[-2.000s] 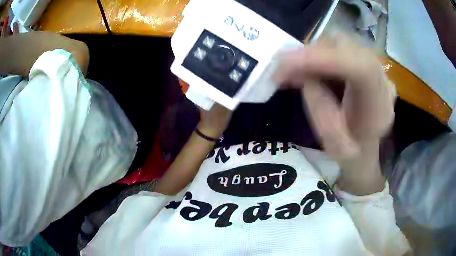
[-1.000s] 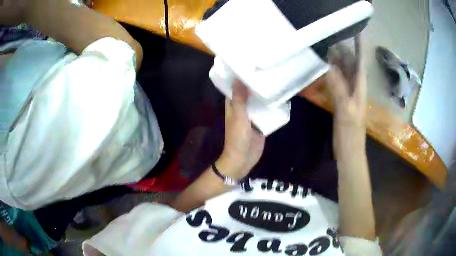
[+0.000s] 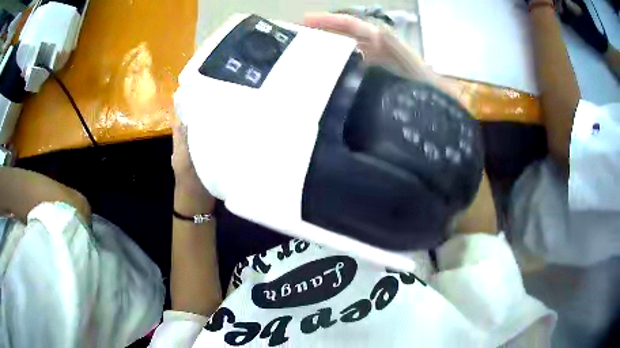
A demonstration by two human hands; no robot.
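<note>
A white security camera [image 3: 258,136] with a black rounded head [image 3: 415,136] is held up above my lap, large in view. Its black lens panel [image 3: 253,51] faces up at the upper left, and the ball head points right. My left hand [image 3: 182,160] is behind the housing's left side, mostly hidden, and supports it. My right hand [image 3: 374,41] is at the far side of the housing, blurred and partly hidden behind it. Whether it touches the camera or holds a cloth cannot be told. A slim white antenna [image 3: 367,253] lies along the housing's near edge.
An orange-brown tabletop [image 3: 139,75] lies beyond, with a grey mat [image 3: 224,8] and a white sheet [image 3: 469,41]. Another white camera [image 3: 51,34] with a black cord stands at the upper left. A person's sleeve [image 3: 54,272] is at left; another person's arm [image 3: 554,88] is at right.
The camera has come nearer and turned, so the lens panel and black ball head now show. My right hand has moved from the right side to behind the housing.
</note>
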